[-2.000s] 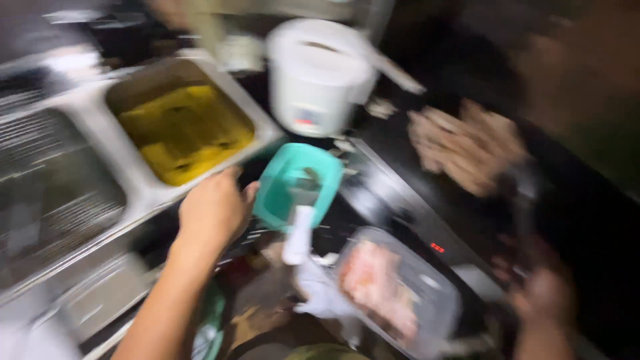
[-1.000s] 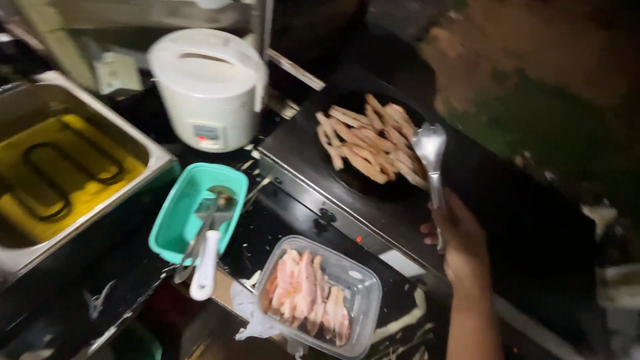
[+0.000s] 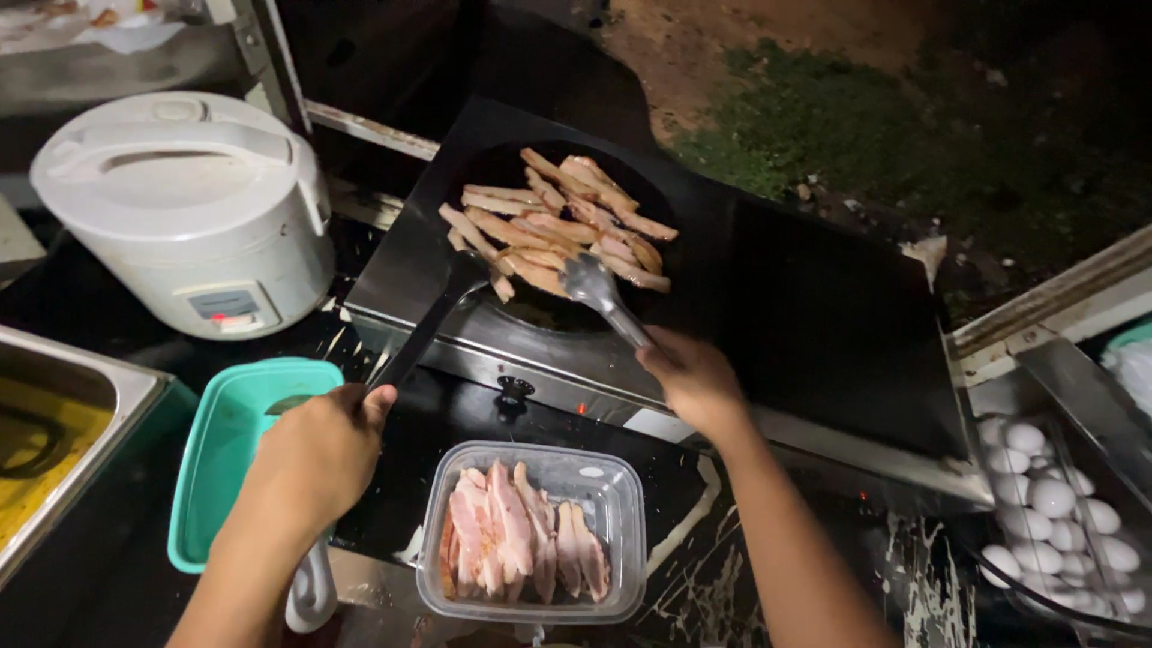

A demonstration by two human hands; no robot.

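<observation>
My left hand (image 3: pixel 322 450) grips the black handle of a spatula-like utensil (image 3: pixel 430 326), whose head touches the left edge of a pile of meat strips (image 3: pixel 558 225) on the round dark griddle plate. My right hand (image 3: pixel 691 378) is closed on metal tongs (image 3: pixel 605 292); their tips rest at the front of the same pile. Some strips look browned, others pale. Below, between my forearms, a clear plastic container (image 3: pixel 630 540) holds raw-looking meat strips (image 3: pixel 504 531). A teal plastic tub (image 3: pixel 202 486) lies partly behind my left hand, a white-handled utensil (image 3: pixel 312 589) beside it.
A white rice cooker (image 3: pixel 193 225) with a lit red light stands left of the griddle (image 3: pixel 810 333). At the lower left is a steel fryer (image 3: pixel 85 477) with yellow oil and a heating coil. White eggs (image 3: pixel 1053 513) lie at the right, near a metal-edged frame (image 3: pixel 1053 297).
My left hand has come into view with the black-handled utensil at the meat. The tongs, held up right of the pile one second ago, now touch its front. The view has turned towards the griddle.
</observation>
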